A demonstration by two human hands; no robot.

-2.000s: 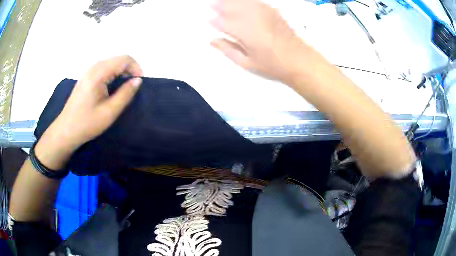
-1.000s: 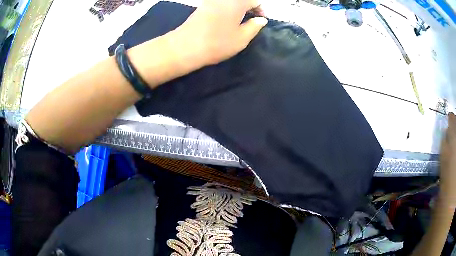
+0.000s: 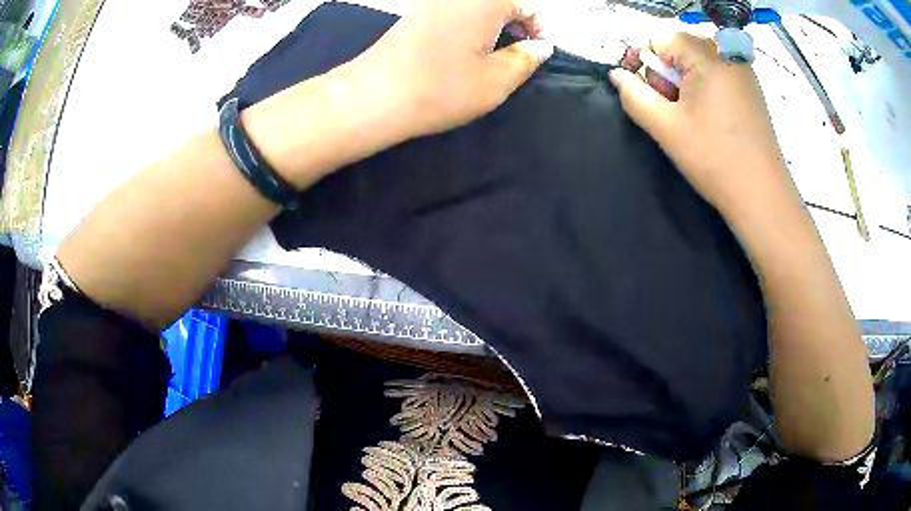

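Note:
A large black panel (image 3: 519, 220) lies across the tabletop and hangs over its front edge, its lower edge pale and curved. My left hand (image 3: 450, 70) pinches its far edge between thumb and fingers. My right hand (image 3: 694, 100) pinches the same edge a little further right. Something small and reddish-brown shows between the fingers of my right hand; I cannot tell what it is. Small brown tabs (image 3: 215, 20) lie in a heap at the far left.
A ruler (image 3: 340, 309) runs along the table's front edge. A blue plastic crate (image 3: 195, 359) stands below at left. Brown cords (image 3: 420, 359) lie under the edge. A dark machine part with a pale lower end (image 3: 734, 30) and a thin yellowish strip (image 3: 856, 195) are at right.
My right hand has come in from the far right and now holds the panel's far edge. My left hand first moved right with the panel, then stayed nearly in place.

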